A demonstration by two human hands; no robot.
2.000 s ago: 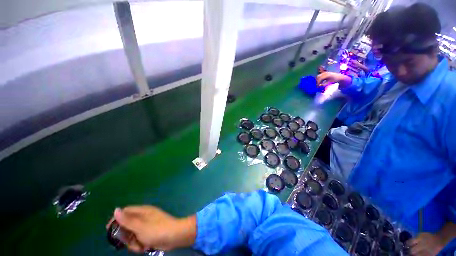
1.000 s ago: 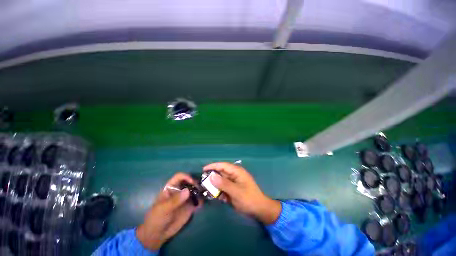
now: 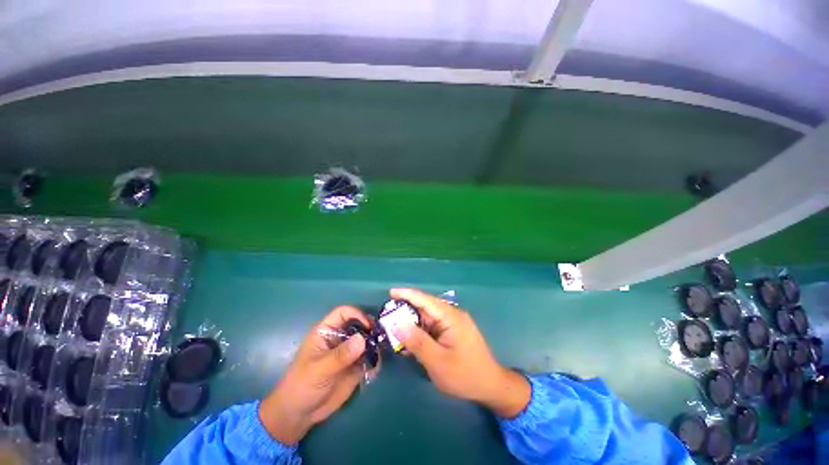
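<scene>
My left hand (image 3: 320,371) holds a small black round housing (image 3: 365,343) with clear film sticking out by the fingers. My right hand (image 3: 454,350) holds a second round black piece bearing a white rectangular battery (image 3: 397,323) with a yellow lower edge; my right thumb lies on it. The two pieces are side by side, close together, above the teal bench (image 3: 400,436). Fingers hide parts of both pieces. Whether wires join them is too small to tell.
A clear blister tray (image 3: 173,263) of black discs stands at left, with two loose discs (image 3: 193,360) beside it. Film-wrapped units (image 3: 339,189) lie on the green strip (image 3: 473,218). A white post (image 3: 700,222) slants at right, near a pile of discs (image 3: 695,336).
My view has swung from the neighbouring worker at right to the bench in front. Both hands now hold pieces together; since one second ago they have barely moved and the battery shows more clearly.
</scene>
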